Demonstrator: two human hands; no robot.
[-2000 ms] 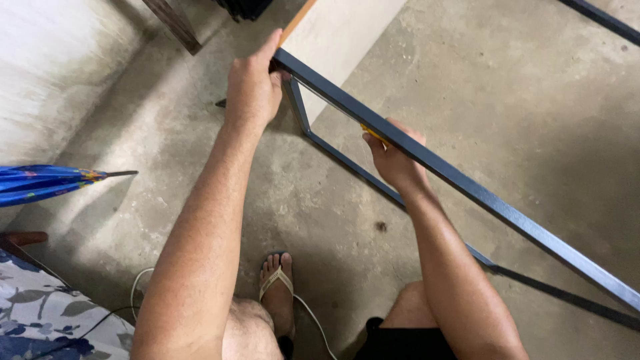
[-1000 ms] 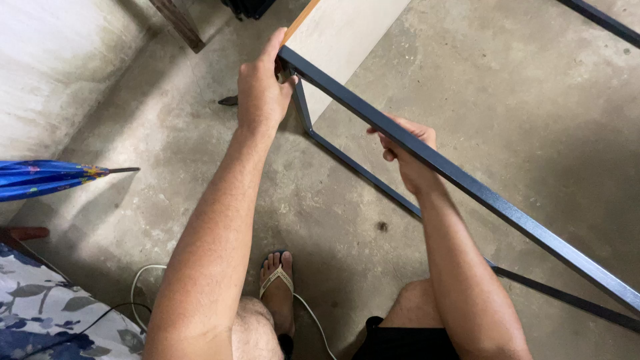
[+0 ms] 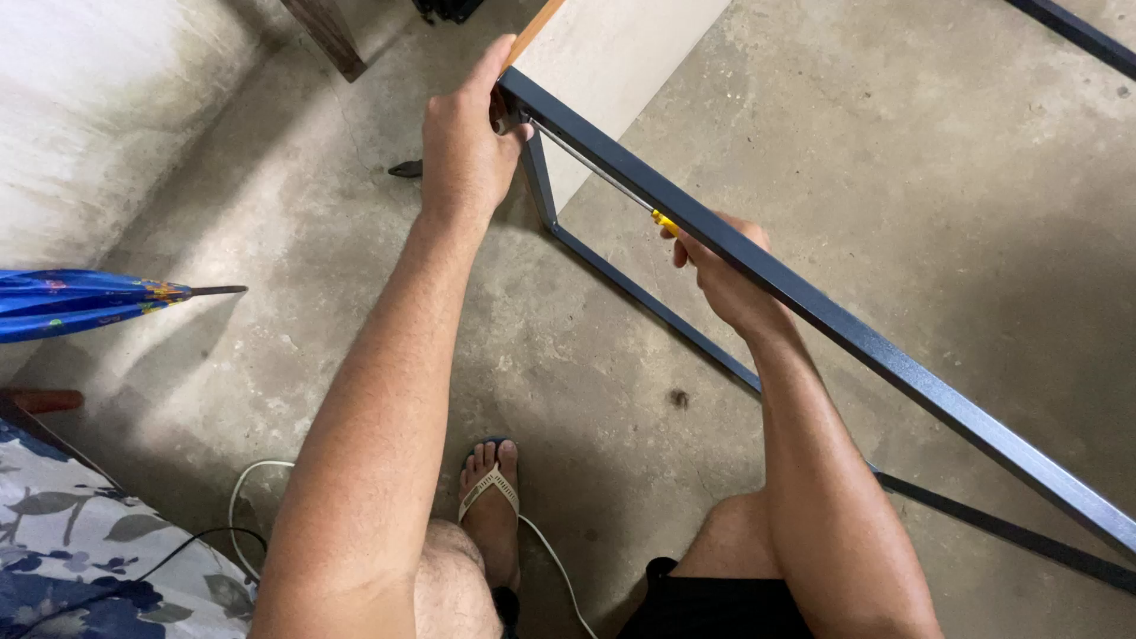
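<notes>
My left hand [image 3: 470, 142] grips the upper end of a dark metal frame [image 3: 799, 288], where it meets a wood-edged board [image 3: 612, 71]; its thumb is on the near side of the corner. Below the long frame bar, my right hand [image 3: 732, 271] holds a screwdriver [image 3: 664, 222] by its yellow handle, which the fingers and bar partly cover. The thin metal shaft runs along the underside of the bar up to the corner beside my left thumb. What the tip touches there is too small to tell.
Pliers [image 3: 406, 169], partly hidden behind my left hand, lie on the concrete floor. A folded blue umbrella [image 3: 89, 302] juts in at the left, above floral fabric [image 3: 80, 532]. A pale cable [image 3: 559, 559] runs past my sandalled foot [image 3: 491, 497]. Another dark bar [image 3: 1078, 35] crosses the upper right corner.
The screwdriver's shaft now shows along the bar, with its tip end at the corner; one second ago it was not visible. My left hand stays at the corner.
</notes>
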